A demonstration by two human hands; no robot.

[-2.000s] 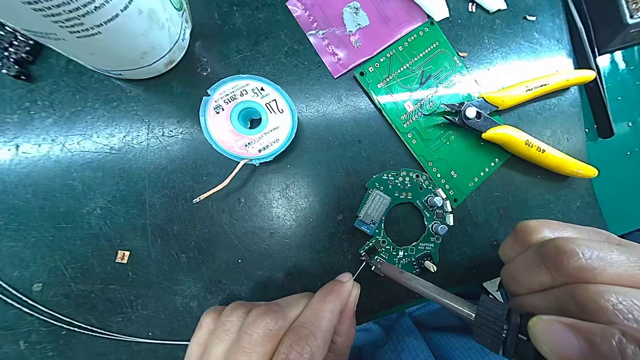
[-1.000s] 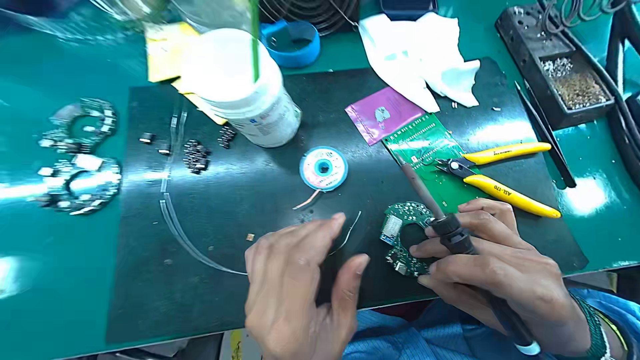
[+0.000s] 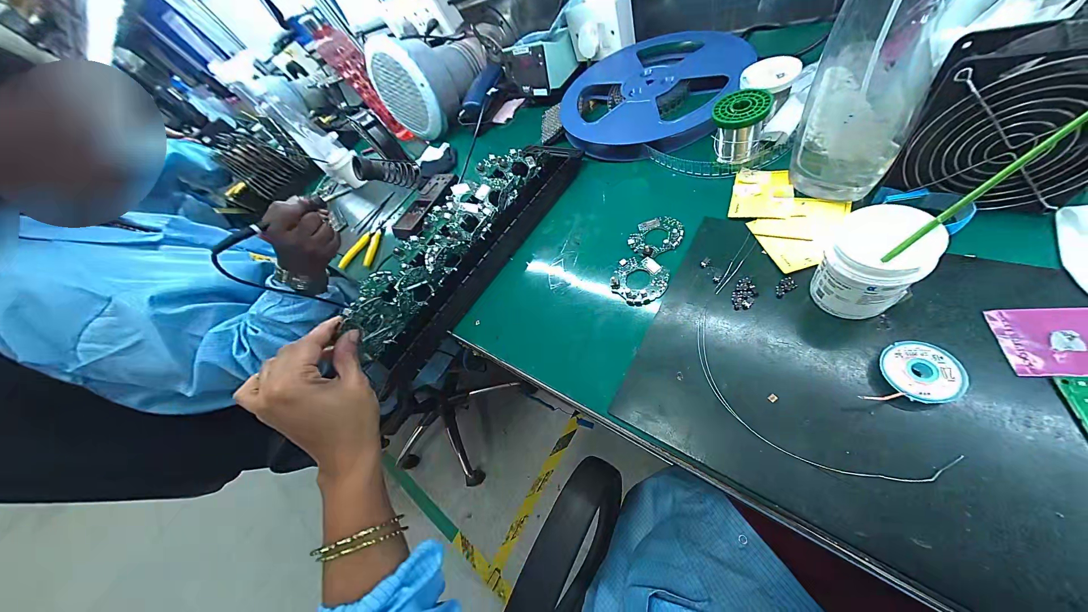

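Observation:
My left hand (image 3: 327,391) reaches out to the left, thumb and fingers bent together at the near end of a black tray (image 3: 484,263) heaped with green circuit boards (image 3: 455,229). Its fingertips touch or nearly touch a board there; whether they grip it is unclear. My right hand is out of view. On the black mat (image 3: 816,535) lie a length of solder wire (image 3: 744,429) and a spool of desoldering braid (image 3: 924,371). Two ring-shaped circuit boards (image 3: 639,281) lie on the green bench mat beside it.
A co-worker in a blue coat (image 3: 110,314) sits at the left, a hand (image 3: 299,238) around a corded tool. A white tub (image 3: 867,272), a blue reel (image 3: 654,93), a solder spool (image 3: 739,127) and a black fan (image 3: 1003,119) stand farther back. A chair (image 3: 574,535) is below the bench edge.
The view has swung far left. My left hand has moved from above the black mat to the tray of boards. My right hand, earlier holding a soldering iron and near a ring-shaped board, has left view.

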